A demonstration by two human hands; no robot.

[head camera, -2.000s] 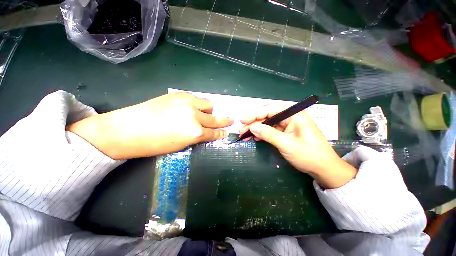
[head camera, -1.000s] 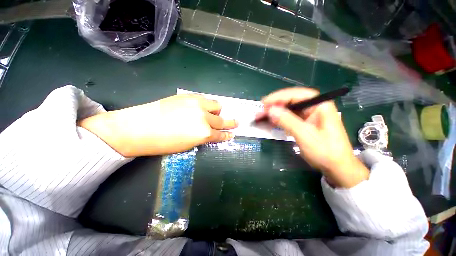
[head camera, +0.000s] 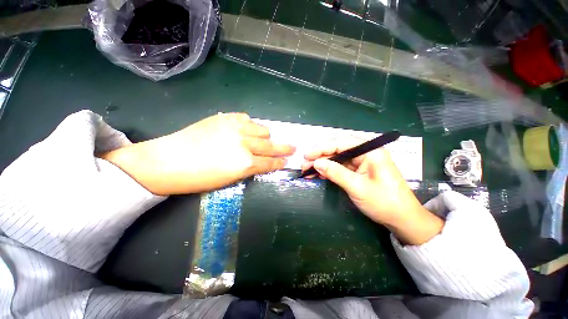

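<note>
The white backing strip (head camera: 406, 152) lies across the bench in front of me. My left hand (head camera: 215, 156) rests on its left part with the fingertips on the strip, holding nothing that I can see. My right hand (head camera: 373, 184) grips the black tweezers (head camera: 367, 145), tilted, with the point down at the lower edge of the white strip. The point is over the shiny clear film (head camera: 289, 182), which shows some blue. Whether a piece is between the tips is too small to tell. The blue-filled strip (head camera: 219, 233) lies upright below my left wrist.
A lined bag (head camera: 202, 47) stands upper left. A clear blister tray (head camera: 305, 53) lies at the back. A small clear tape roll (head camera: 462, 165), film scraps (head camera: 458, 112), a yellow-green tape roll (head camera: 540, 147) and a red container (head camera: 535, 57) are at the right.
My right hand moved the tweezers from the film up over the white strip, then back down to the film at the strip's lower edge. My left hand stays nearly in place.
</note>
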